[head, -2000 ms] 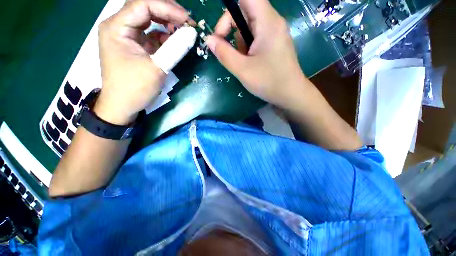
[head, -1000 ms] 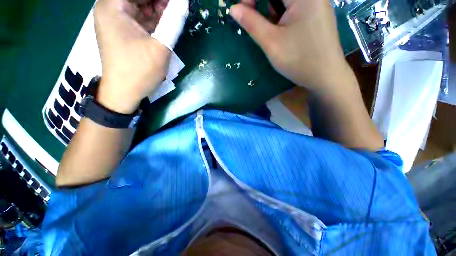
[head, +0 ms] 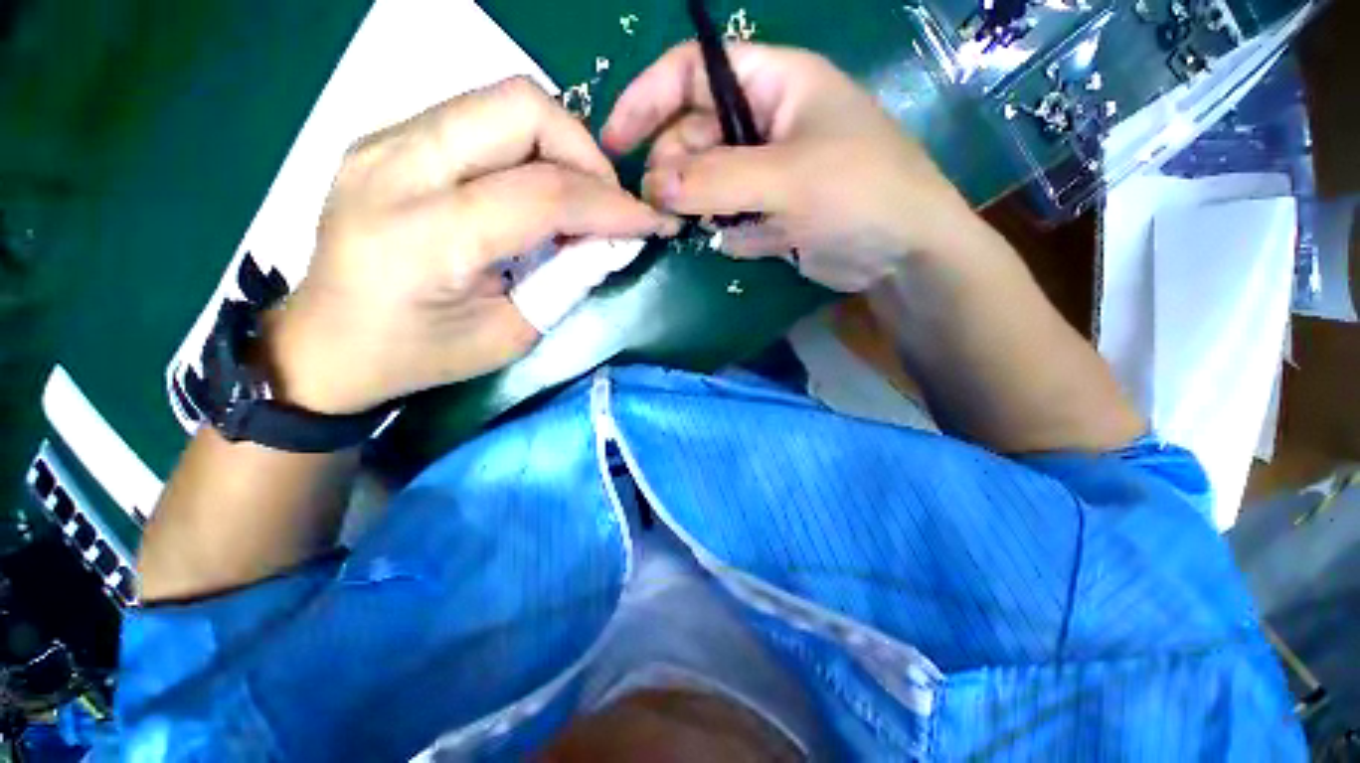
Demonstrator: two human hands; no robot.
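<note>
My left hand (head: pixel 448 246), with a white wrap (head: pixel 574 279) on one finger, is at the centre left. Its thumb and finger pinch a small dark piece (head: pixel 689 228) that is mostly hidden, too small to name. My right hand (head: pixel 813 172) holds thin dark tweezers (head: pixel 722 67), their upper part pointing up and away. Its fingertips are close to the left fingertips at the dark piece. The tweezer tips are hidden by the fingers. Tiny silvery parts (head: pixel 579 99) lie on the green mat behind the hands.
The white adhesive sheet (head: pixel 391 82) lies under and beyond my left wrist. A second strip (head: pixel 93 447) is at the far left. Clear trays with small metal parts (head: pixel 1044 112) are at the upper right. White papers (head: pixel 1216 321) lie over a cardboard box on the right.
My left hand has come down and right from the top edge, its fingers now extended. My right hand has moved down and left to meet it, and the tweezers show more fully.
</note>
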